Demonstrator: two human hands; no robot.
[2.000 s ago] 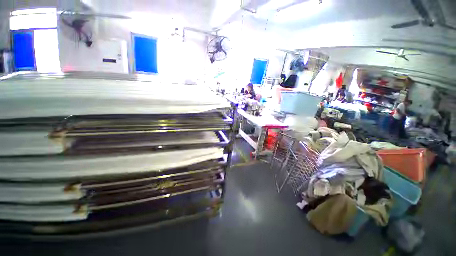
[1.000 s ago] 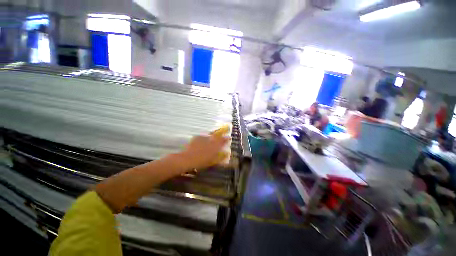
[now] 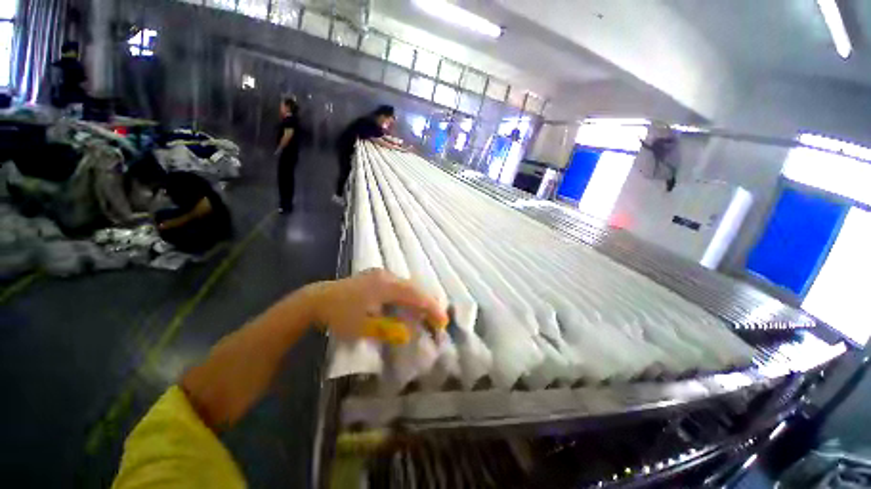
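Observation:
A long white pleated curtain panel (image 3: 516,277) lies over the rack in lengthwise ridges, with ruffled ends at the near edge. My left hand (image 3: 382,310), with yellow finger cots and a yellow sleeve, reaches in from the lower left. It is over the near left corner of the panel, its fingers curled at the pleat ends. Whether it grips the cloth cannot be told. My right hand is not in view. The metal rack (image 3: 592,393) shows along the near edge under the cloth.
A co-worker in dark clothes (image 3: 363,134) leans over the far end of the rack. Another person (image 3: 286,153) stands on the left. A third person (image 3: 191,215) is low beside cloth piles (image 3: 95,181). Bare metal bars (image 3: 659,263) lie right of the panel. Yellow lines (image 3: 181,325) mark the floor.
The view has swung from the rack's side and the sewing area to looking along the rack's length. My left hand has come into view and is now at the panel's near left corner.

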